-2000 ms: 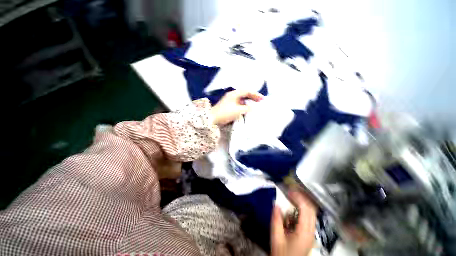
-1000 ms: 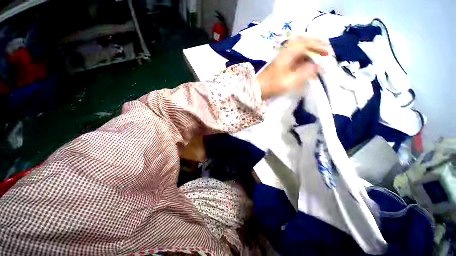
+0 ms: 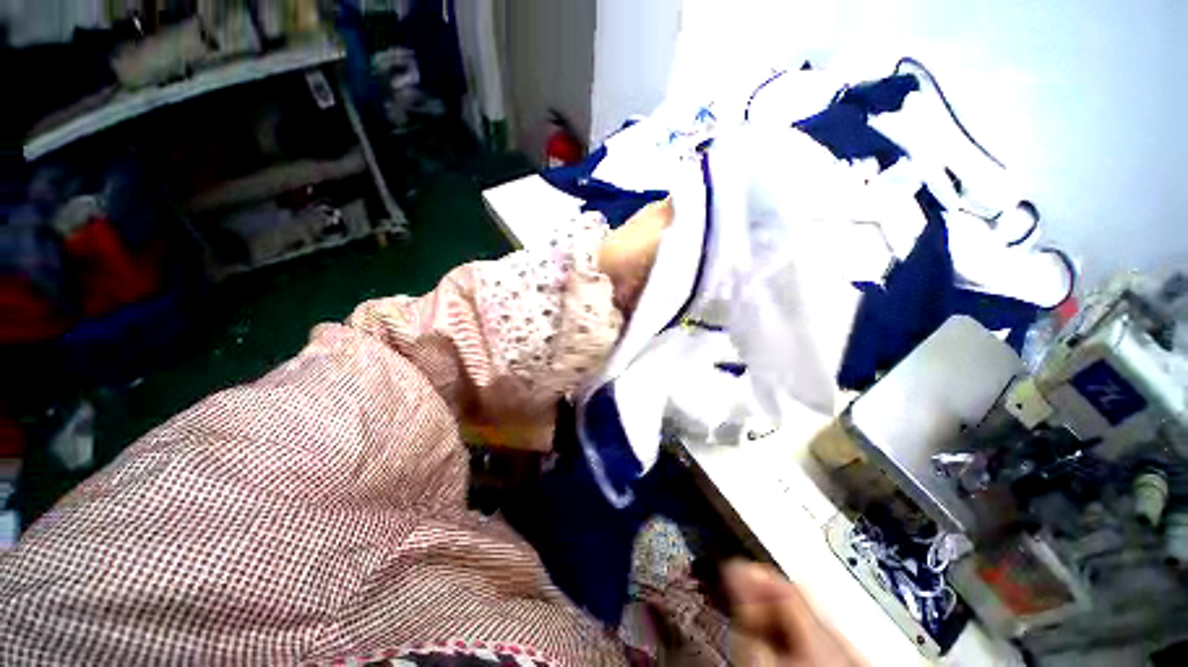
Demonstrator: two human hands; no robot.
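Observation:
A white garment panel (image 3: 782, 261) with a navy edge hangs raised over the table in front of me, its lower end dropping towards my lap. My left hand (image 3: 636, 253) reaches in under it from the left; only the wrist and back of the hand show, and the fingers are hidden behind the cloth. My right hand (image 3: 782, 620) is blurred and cut off by the bottom edge, its fingers bent; whether it holds anything cannot be made out. A navy garment panel (image 3: 586, 534) lies over my lap.
The overlock machine (image 3: 1107, 391) stands at the right, with its pale cloth plate (image 3: 932, 397) and tangled trimmings (image 3: 912, 573) below. Navy cloth (image 3: 905, 300) and white pieces are heaped behind. Shelving (image 3: 196, 98) and a fire extinguisher (image 3: 562, 141) are at the far left.
The blue-printed white piece and navy cloth no longer cover the table's front beside the machine. My left hand has moved left and down, under the white cloth. My right hand has come into view.

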